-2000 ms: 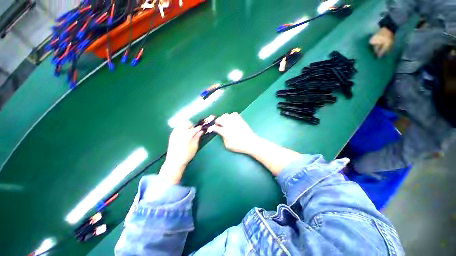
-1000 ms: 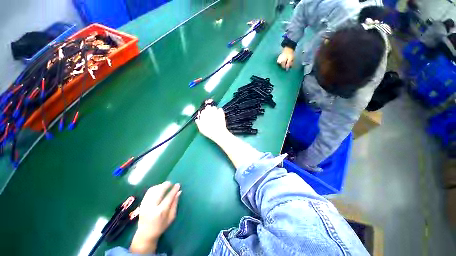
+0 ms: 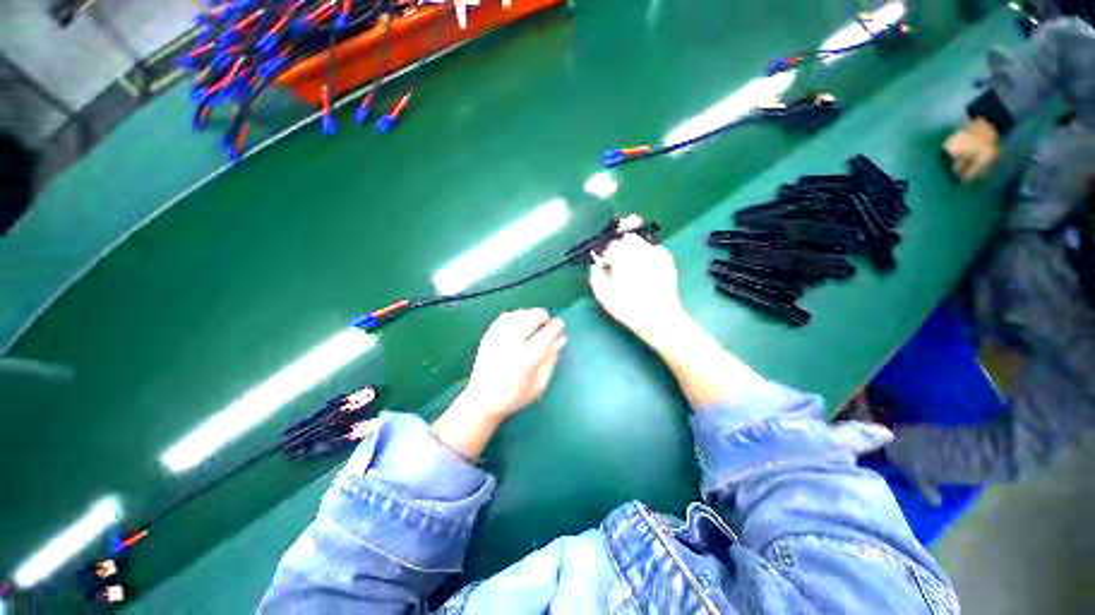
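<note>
A wire harness (image 3: 504, 286) lies on the glossy green belt in front of me, its blue and red tips at the left and its black cluster with pale terminals at the right. My right hand (image 3: 633, 279) is at the black cluster, its fingers on it. My left hand (image 3: 519, 358) is below the harness lead near the belt's edge, fingers curled; I see nothing in it. Black housings (image 3: 805, 240) lie heaped on the bench strip right of my right hand.
Other harnesses lie on the belt at lower left (image 3: 324, 430) and upper right (image 3: 720, 126). An orange tray (image 3: 360, 66) with hanging blue-red tips is across the belt. A neighbouring person's hand (image 3: 973, 150) rests at the bench, upper right. A blue bin (image 3: 931, 372) is below the bench edge.
My view has swung back toward the belt. My right hand now touches a harness cluster farther from the heap, and my left hand has moved away from the lower-left harness.
</note>
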